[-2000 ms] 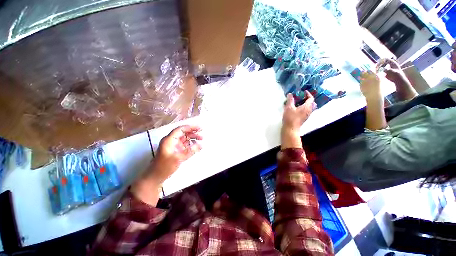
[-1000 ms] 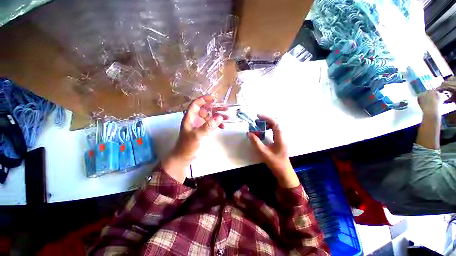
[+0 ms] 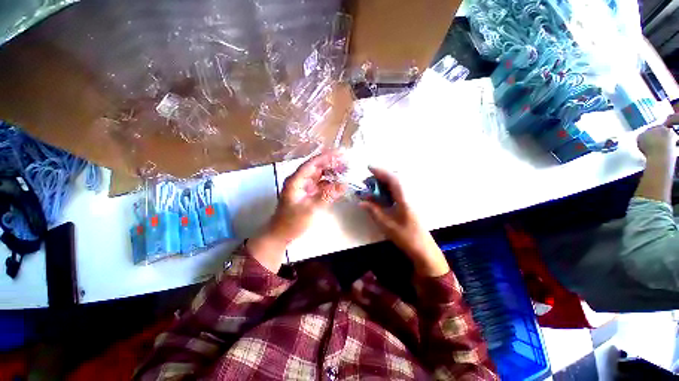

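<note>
My left hand (image 3: pixel 309 190) holds a small clear plastic case (image 3: pixel 336 165), its outline faint against the bright table. My right hand (image 3: pixel 391 205) grips a carded cable (image 3: pixel 378 190) by its dark-looking blue card, with the white cable end pointing towards the case. The two hands are close together over the white table (image 3: pixel 327 231); whether the cable end is inside the case cannot be told. Packed cables (image 3: pixel 180 227) with orange-red dots lie side by side at the left. A heap of uncased carded cables (image 3: pixel 547 97) lies at the right.
A large open carton (image 3: pixel 402 33) of clear cases stands at the back left. Loose blue-lilac cables (image 3: pixel 52 171), a black curved item (image 3: pixel 21 216) and a flat black phone (image 3: pixel 61 264) are at far left. A blue crate (image 3: pixel 499 312) is below the table. A neighbour's hand (image 3: pixel 659 141) is at right.
My right hand has brought a carded cable from the heap to my left hand. Since one second ago, card and case are slightly closer together. The view has swung right.
</note>
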